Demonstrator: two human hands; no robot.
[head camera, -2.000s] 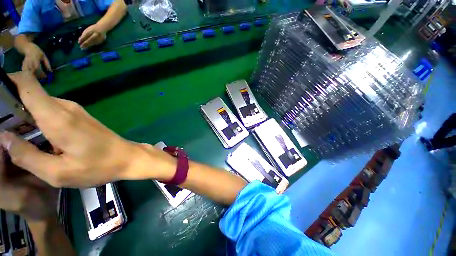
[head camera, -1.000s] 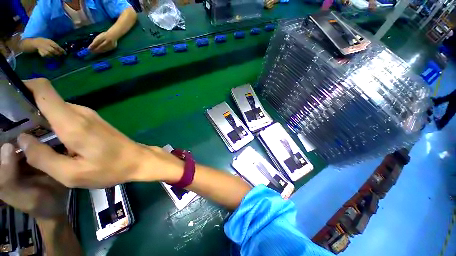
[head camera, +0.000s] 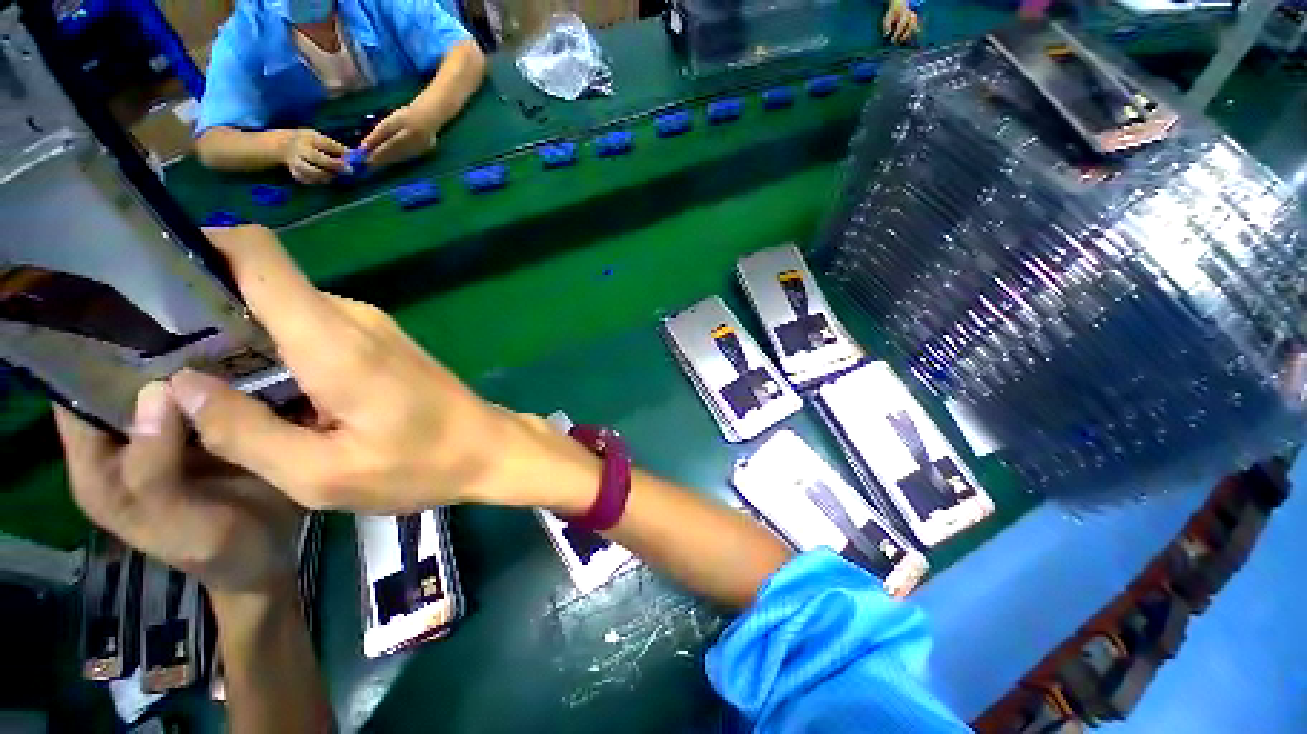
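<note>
A phone display module (head camera: 129, 273) is held up at the left, its silvery back with dark flex facing me. My right hand (head camera: 380, 409), with a dark red wristband, grips its right edge and lower corner. My left hand (head camera: 187, 502) is under its lower edge, with fingertips at the edge. The module's left part is cut off by the picture's edge. More display modules (head camera: 728, 370) lie face down in small stacks on the green bench (head camera: 573, 337), and others (head camera: 409, 581) lie below my forearm.
A tall stack of clear blister trays (head camera: 1061, 273) stands at the right with a display module (head camera: 1082, 86) on top. Blue pieces (head camera: 614, 142) line the green line. A person (head camera: 337, 86) in blue sits across, handling a blue piece. A clear plastic bag (head camera: 563, 60) lies beyond.
The view has shifted left, so the bench things appear further right. More of the held module and my left hand now shows. The person opposite has brought both hands together on a blue piece.
</note>
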